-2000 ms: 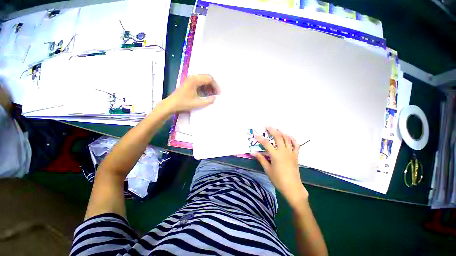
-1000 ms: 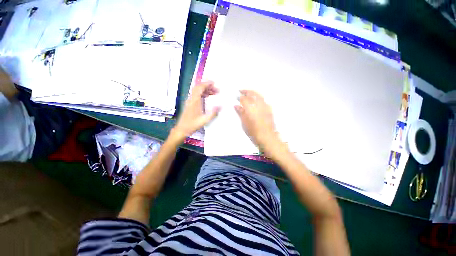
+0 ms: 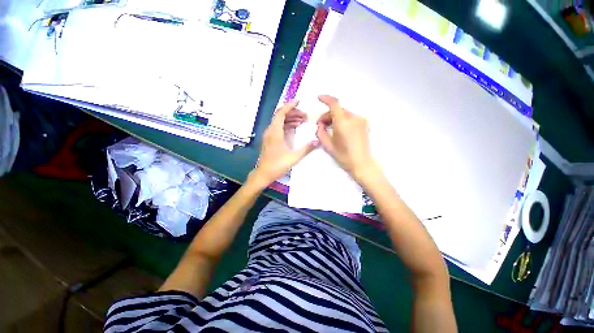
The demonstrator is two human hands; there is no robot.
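A white panel [image 3: 322,188] lies at the lower left of a large grey-beige base board [image 3: 430,123], on printed sheets with purple and pink borders. My left hand [image 3: 281,144] and my right hand [image 3: 346,135] are held close together over the panel's left part, fingers curled towards each other. Something small and whitish may be between the fingertips, but it is hard to see against the white. A green circuit board [image 3: 369,209] shows partly beside my right forearm at the panel's front edge, and a thin dark wire lies to its right.
A stack of white panels [image 3: 150,78] with circuit modules lies at the left. A tape roll [image 3: 535,216], gold-handled scissors [image 3: 522,265] and folded sheets [image 3: 568,253] are at the right. Crumpled waste liner [image 3: 170,192] fills a dark bag below the bench.
My right hand has moved from the circuit board up and left to meet my left hand over the panel. The view has shifted, with the bench appearing more tilted.
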